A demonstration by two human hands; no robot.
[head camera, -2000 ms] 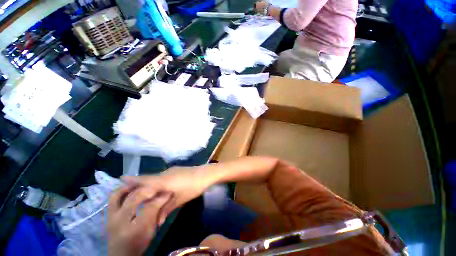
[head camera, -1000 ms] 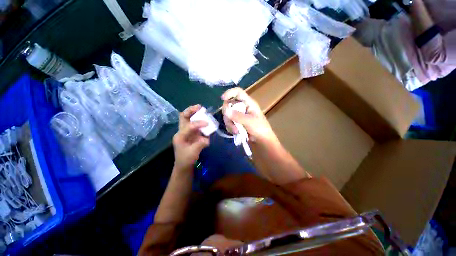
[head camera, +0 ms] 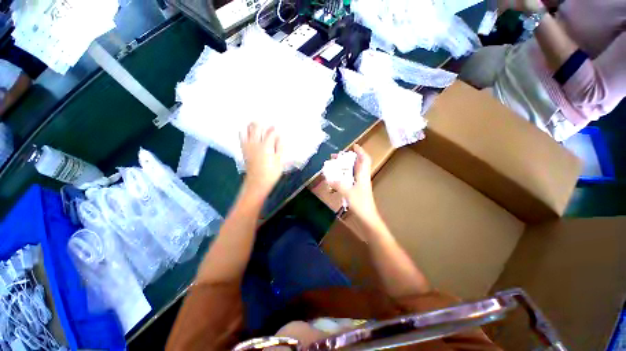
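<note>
My left hand [head camera: 261, 156] lies on the near edge of the stack of empty bubble bags [head camera: 254, 92], fingers spread and pointing away from me. Whether it pinches a bag cannot be seen. My right hand [head camera: 358, 184] holds a white corded unit [head camera: 340, 170] above the bench edge, near the carton's left flap. The unit's cord is mostly hidden by my fingers.
The open carton [head camera: 439, 212] stands at my right. Filled bags [head camera: 141, 212] lie on the bench at left, beside the blue bin [head camera: 75, 274] of loose units. A bottle [head camera: 65, 166] stands behind. Loose bags [head camera: 391, 103] lie near the carton. A person [head camera: 549, 68] sits at upper right.
My left hand has let go of the unit and moved up onto the stack of empty bags. My right hand keeps the unit and has moved slightly right. The view has shifted.
</note>
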